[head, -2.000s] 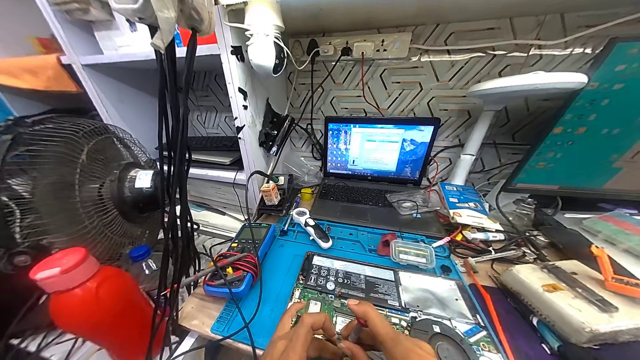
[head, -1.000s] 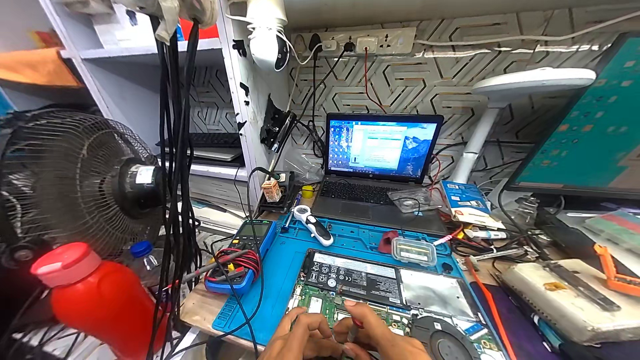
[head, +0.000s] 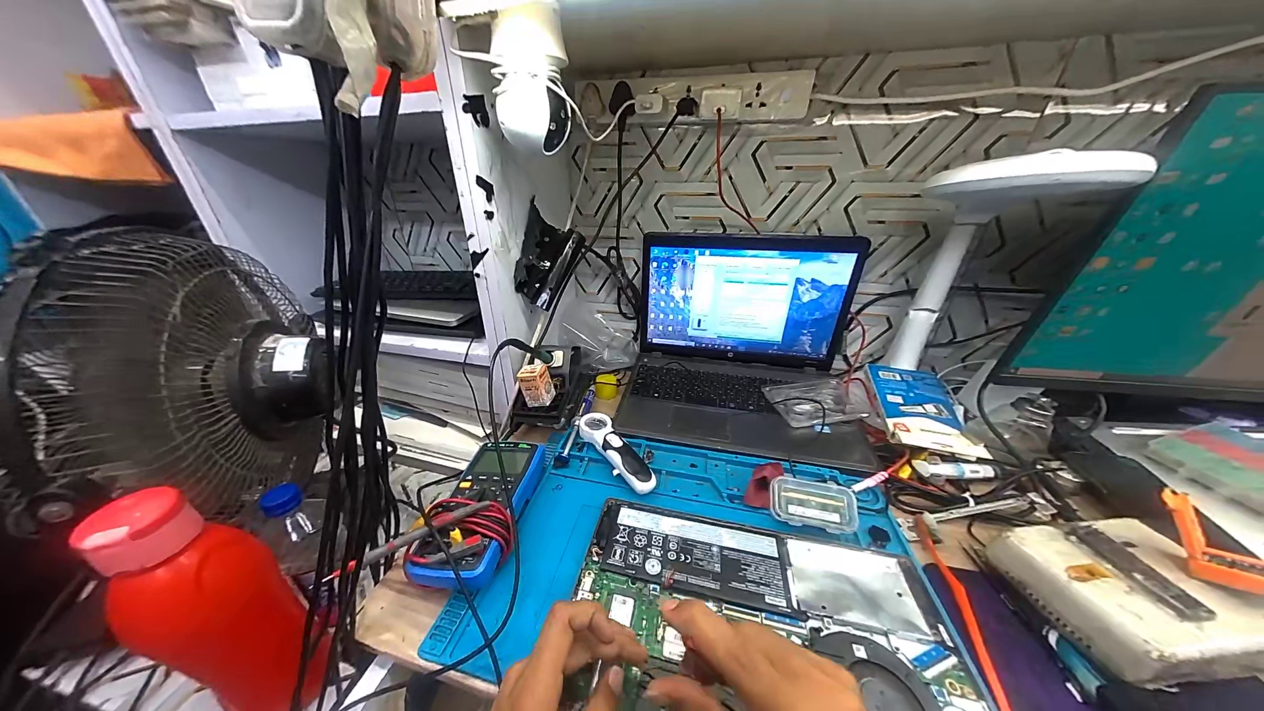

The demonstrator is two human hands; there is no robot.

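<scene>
An opened laptop base lies on a blue silicone work mat (head: 553, 533), its black battery (head: 696, 553) at the back, a green circuit board (head: 642, 602) in front and a round fan (head: 879, 671) at the right. Over the board's front part is my left hand (head: 573, 657), fingers curled. My right hand (head: 746, 662) is just to its right, fingers bent toward the left hand. Whether either hand holds something small between the fingertips cannot be made out. A handheld magnifier (head: 617, 452) and a clear plastic case (head: 813, 504) rest on the mat behind the battery.
Left of the laptop base sits a blue multimeter (head: 504, 474) with red and black leads. A red bottle (head: 197, 602), hanging black cables (head: 355, 395) and a fan (head: 158, 365) are farther left. Behind stands a running laptop (head: 750, 306); a whitish device (head: 1116, 592) lies at right.
Both hands stay over the circuit board. My right hand's fingers have spread and shifted slightly; the left hand's fingers have also changed pose a little.
</scene>
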